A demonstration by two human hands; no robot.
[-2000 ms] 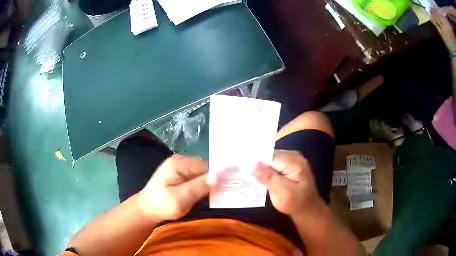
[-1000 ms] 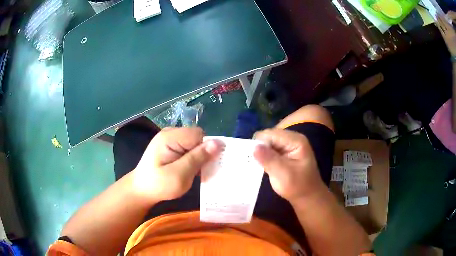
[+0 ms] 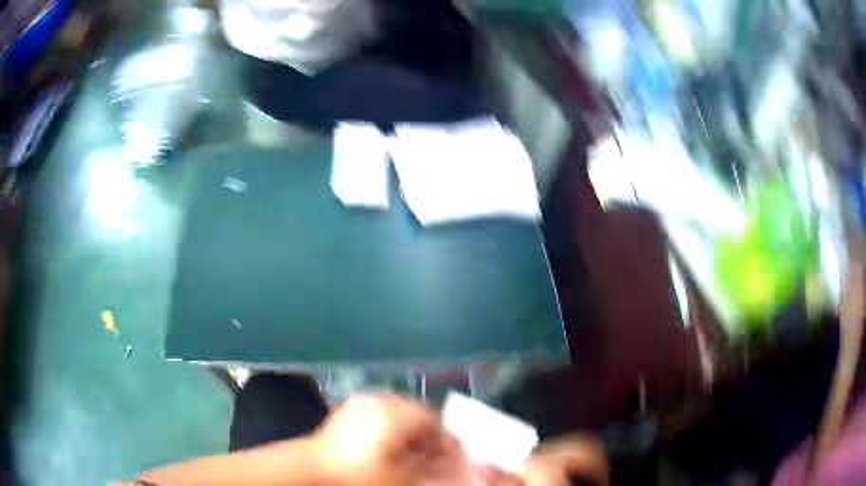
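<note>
A white folded sheet (image 3: pixel 489 432) shows small and blurred at the bottom of the picture, between my two hands. My left hand (image 3: pixel 389 441) is at the sheet's left side, its fingers bent and blurred. My right hand (image 3: pixel 568 459) is at the sheet's lower right, cut off by the bottom edge, with fingers against the paper. The print on the sheet cannot be read. A wide white stack of sheets (image 3: pixel 467 173) lies at the far edge of the dark green table (image 3: pixel 313 285). A narrow white pile (image 3: pixel 361 166) lies just left of it.
Another person in dark clothing (image 3: pixel 332 100) is beyond the table's far edge. A dark red-brown desk (image 3: pixel 631 285) stands at the right, with white papers and a bright green object (image 3: pixel 764 261). At the far right is a person's arm (image 3: pixel 848 332). Clear plastic (image 3: pixel 147 90) lies on the floor at left.
The view has swung up, so the whole table top and both white piles now show. My hands and the sheet sit lower in the picture. The carton on the floor is out of view.
</note>
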